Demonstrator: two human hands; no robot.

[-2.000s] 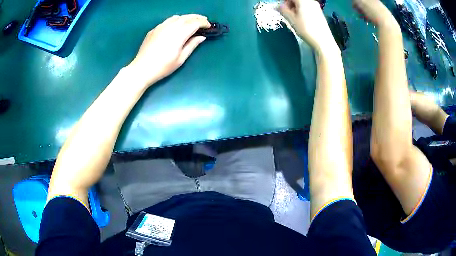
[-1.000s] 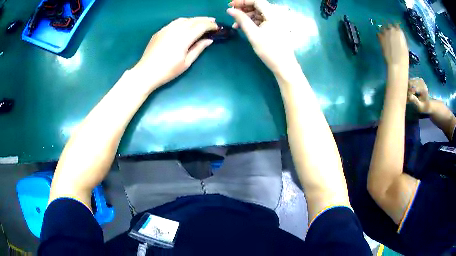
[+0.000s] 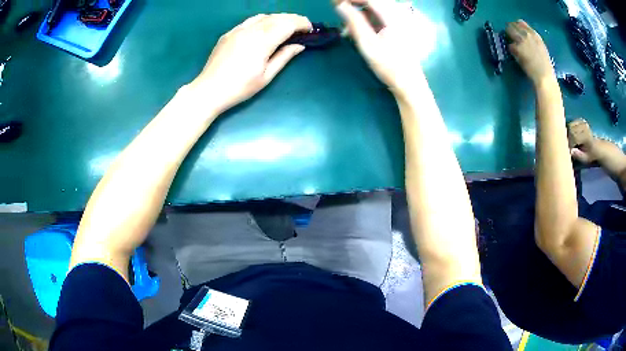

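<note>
My left hand (image 3: pixel 252 58) lies on the green mat at the upper middle, with thumb and fingers closed on the left end of a black connector housing (image 3: pixel 322 37). A little dark red shows on the housing near my fingertips. My right hand (image 3: pixel 374 31) is at the housing's right end, close to it, cut by the top edge. Its thumb and fingertips are bent near each other. The picture is too blurred to tell if a white plug is between them. The pile of plugs is not clearly seen.
A blue parts tray (image 3: pixel 77 42) with black and orange parts stands at upper left. A black part (image 3: pixel 493 48) and a black-and-red connector (image 3: pixel 465 8) lie to the right, near a co-worker's hand (image 3: pixel 528 48). Dark parts and a plastic bag are at far right. A blue stool (image 3: pixel 51 260) stands below left.
My right hand has moved left from the white pile to the housing's right end. My left hand still holds the housing. The view has shifted slightly; the co-worker's arm has moved.
</note>
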